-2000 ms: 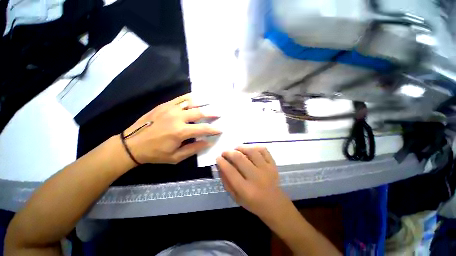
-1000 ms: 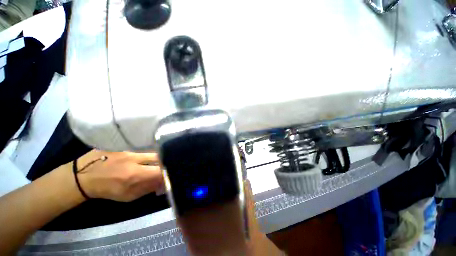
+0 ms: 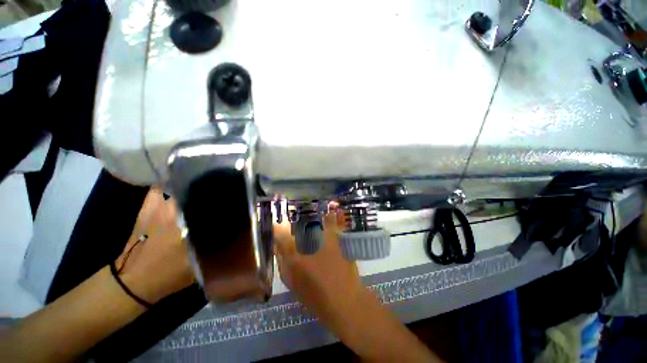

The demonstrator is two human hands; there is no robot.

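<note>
The white sewing machine head (image 3: 355, 92) fills the upper middle, close to the camera. My left hand (image 3: 159, 244), with a dark cord on the wrist, lies left of the metal-rimmed dark part (image 3: 220, 213); its fingers are hidden behind the machine. My right hand (image 3: 316, 266) is under the head beside the ribbed grey knob (image 3: 365, 244); its fingertips are mostly hidden. Black cloth (image 3: 96, 262) lies under and left of my left hand. A white piece (image 3: 62, 220) lies on it at the left. The needle and what the fingertips touch cannot be made out.
Black looped-handled snips (image 3: 451, 237) lie right of my right hand. Dark scraps (image 3: 560, 223) lie at the table's right end. A tape-measure scale (image 3: 284, 315) runs along the grey front edge. A blue thing (image 3: 489, 330) stands below the table. Black and white pieces fill the left.
The view has moved so that the machine head now covers the upper middle. Since the last frame, my right hand shows more, right of the dark metal-rimmed part. My left fingers are now hidden.
</note>
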